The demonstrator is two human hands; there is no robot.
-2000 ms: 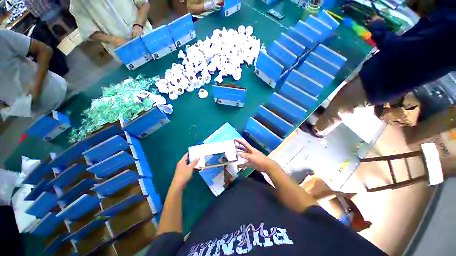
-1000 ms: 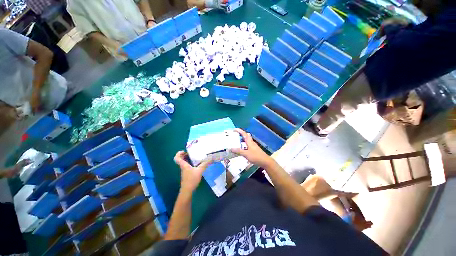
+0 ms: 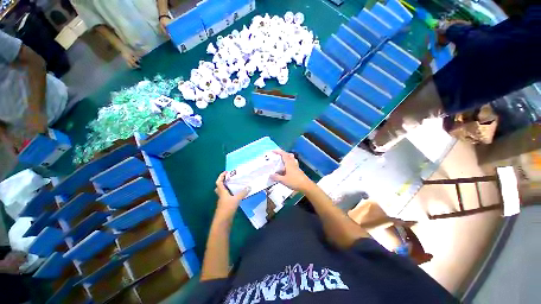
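A retail box (image 3: 254, 172), white on the side facing me and with a blue panel standing at its far side, is between my hands. My left hand (image 3: 230, 193) grips its left end, thumb on the white face. My right hand (image 3: 289, 170) grips its right end. Carton blanks (image 3: 257, 211), blue and white, lie beneath it at the table edge, partly hidden by the box and my right hand. The inside of the held box is not visible.
Open boxes (image 3: 136, 217) stand in rows at left; ranked boxes (image 3: 347, 113) line the right edge. One box (image 3: 273, 104) stands ahead, near white units (image 3: 249, 56) and green-tinted bags (image 3: 127, 113). Other people stand across the table and at right.
The held box shows its closed white face instead of the earlier opening, and its blue panel stands behind. At upper left, two boxes show where three stood, and a person's hand has moved left.
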